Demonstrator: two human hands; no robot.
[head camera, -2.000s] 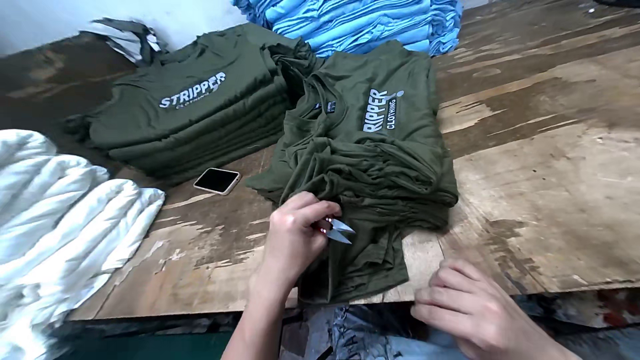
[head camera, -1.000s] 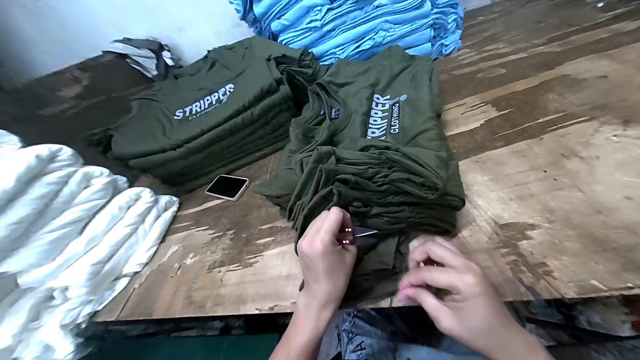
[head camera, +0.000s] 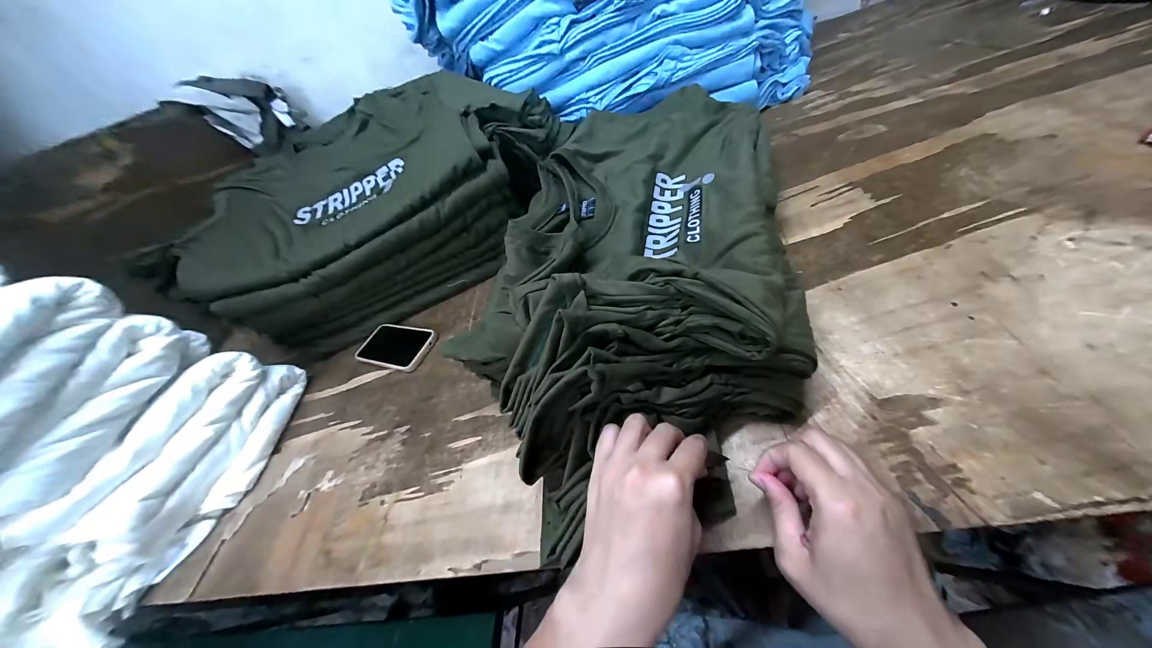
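Observation:
A pile of dark green T-shirts with white printed lettering lies at the centre, its near side bunched in folds that hang towards the table edge. My left hand rests at these near folds, its fingers curled around thread snips that are mostly hidden; only a dark tip shows right of the fingers. Close by on the right, my right hand is over the table edge, thumb and forefinger pinched together. Whether a thread is between them is too small to tell. A second stack of green T-shirts lies behind to the left.
A phone lies on the wooden table between the green stacks and bundled white cloth at the left. Folded light blue cloth is stacked at the back, and a grey and white cloth lies by the wall.
The snips' blades, plain to see two seconds ago, are now mostly hidden by my left hand and the folds. My right thumb and forefinger have come together near the left hand.

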